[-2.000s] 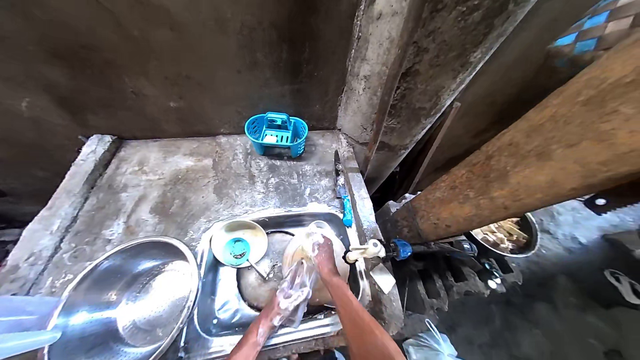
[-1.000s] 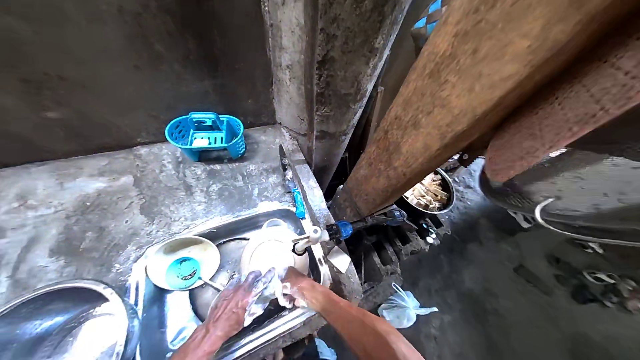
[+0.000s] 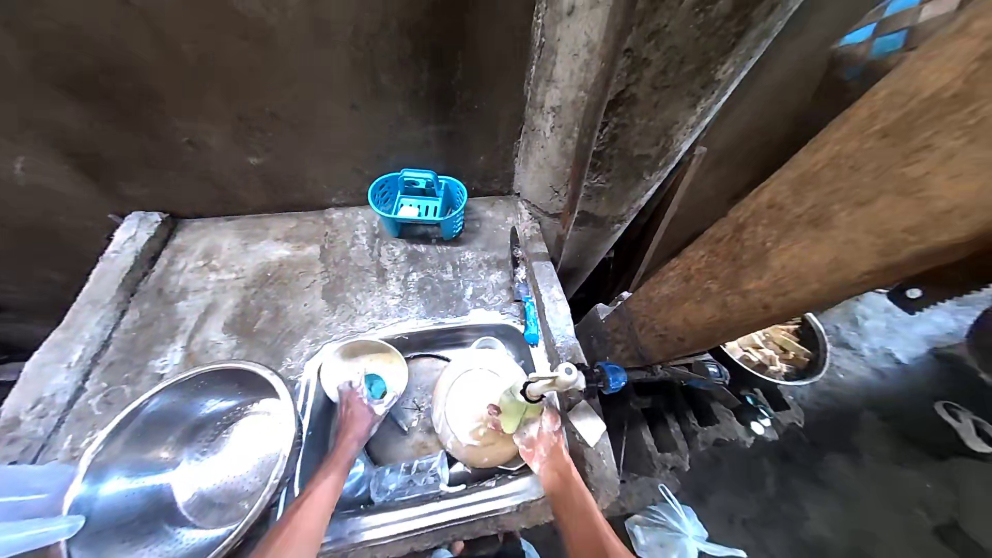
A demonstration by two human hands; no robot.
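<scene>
My left hand [image 3: 358, 409] is at the near side of a cream bowl [image 3: 341, 363] in the sink, its fingers against or beside a round teal thing [image 3: 375, 386]; its grip is unclear. My right hand [image 3: 542, 440] holds a pale green translucent item, perhaps a cup [image 3: 511, 411], under the white faucet [image 3: 559, 379]. Beneath that item lies a large pale round dish or lid [image 3: 465, 387]. A clear plastic or glass container [image 3: 411, 477] lies on its side near the front of the steel sink [image 3: 434, 521].
A big steel basin [image 3: 186, 457] stands left of the sink. A blue plastic caddy [image 3: 418, 203] is at the back of the concrete counter. A blue-handled knife [image 3: 530, 319] lies by the right ledge. A plastic bag [image 3: 673, 530] and a pot of wood-like pieces [image 3: 775, 353] are at the right.
My hands were close together on something clear and soapy over the sink; now they are apart, the left at the bowl. The clear container shows lying in the sink.
</scene>
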